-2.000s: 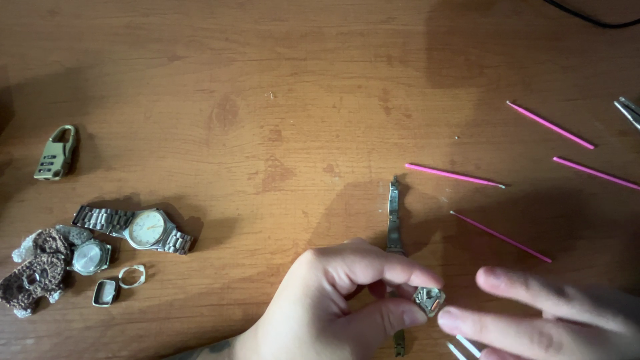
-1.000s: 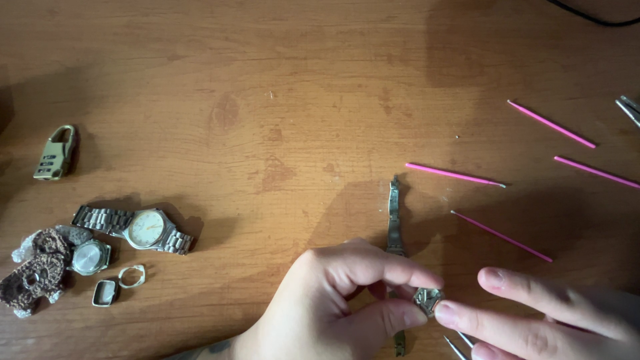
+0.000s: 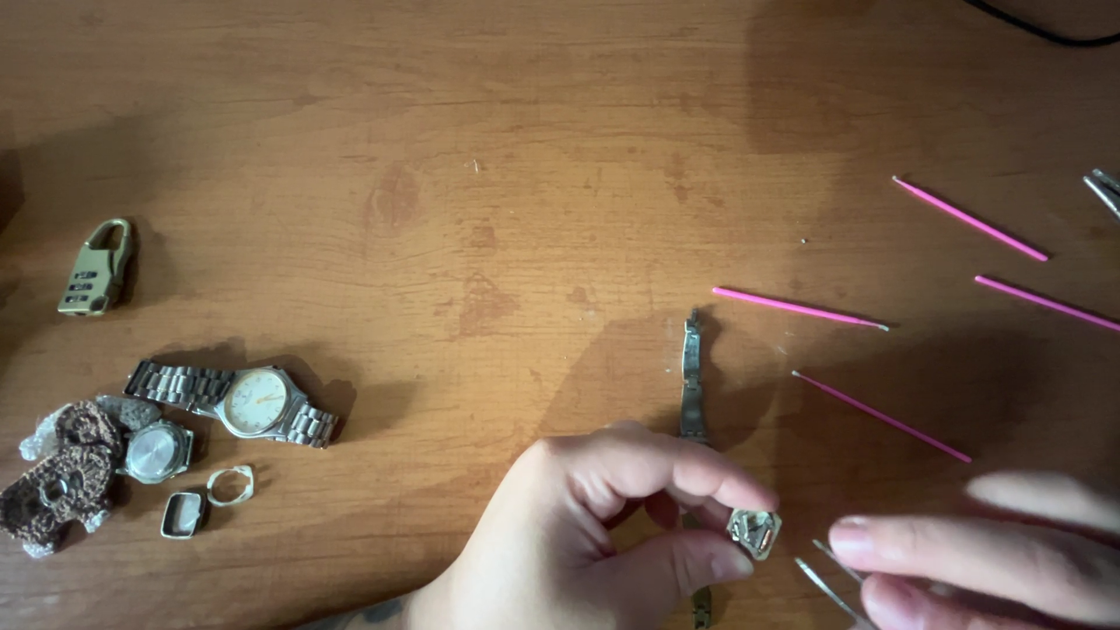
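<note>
Between the thumb and index finger of my left hand (image 3: 612, 525) is a small watch movement (image 3: 754, 534), its inner parts facing up. Just right of it, my right hand (image 3: 989, 551) holds metal tweezers (image 3: 827, 582), their tips apart and not touching the movement. A narrow metal watch band (image 3: 692, 385) lies upright in the view, partly hidden under my left hand. Several pink micro-applicator sticks (image 3: 884, 416) lie scattered above my right hand.
At the left lie a brass combination padlock (image 3: 94, 271), a silver wristwatch (image 3: 255, 402), a round watch case (image 3: 157, 451), a small square case (image 3: 183, 514), a pale ring-shaped part (image 3: 231, 486) and a brown crocheted piece (image 3: 61, 481). A black cable (image 3: 1041, 31) crosses the upper right corner.
My right hand has drawn back to the right from the movement, and the tweezers show more of their length. My left hand has stayed in about the same place.
</note>
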